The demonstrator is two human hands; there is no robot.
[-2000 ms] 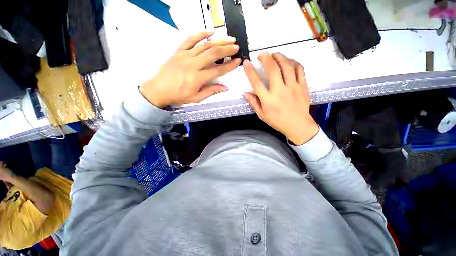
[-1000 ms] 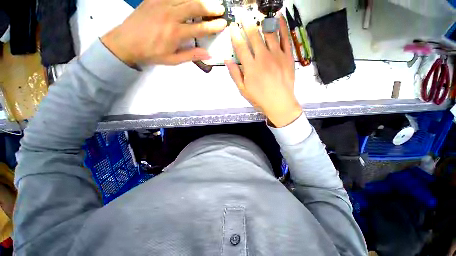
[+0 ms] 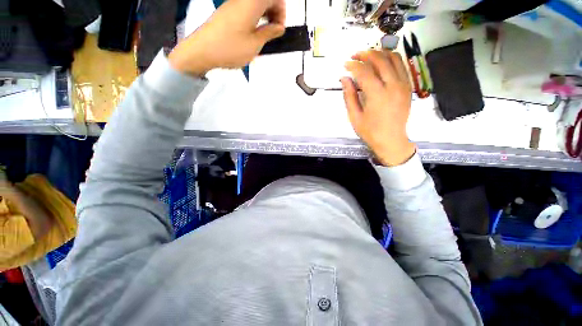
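My left hand (image 3: 230,35) is at the upper left of the machine bed. Its thumb and fingertips pinch one end of a narrow black fabric strip (image 3: 288,41), which points right toward the small yellow bar (image 3: 318,42). My right hand (image 3: 381,102) is over the bed below the needle area (image 3: 370,11), fingers bent, with no fabric visible in it. Its fingertips are pale with glare. The strip's left end is hidden by my left fingers.
Snips (image 3: 415,60) and a green pen (image 3: 424,73) lie right of my right hand, beside a black cut piece (image 3: 455,79). Red scissors (image 3: 574,134) are at the far right. Dark pieces (image 3: 156,32) and a brown board (image 3: 102,79) are left. A person in yellow (image 3: 38,216) is lower left.
My left hand has moved away from the needle and now holds the strip left of it. My right hand has drawn back toward the front edge, fingers more bent. The camera view has shifted.
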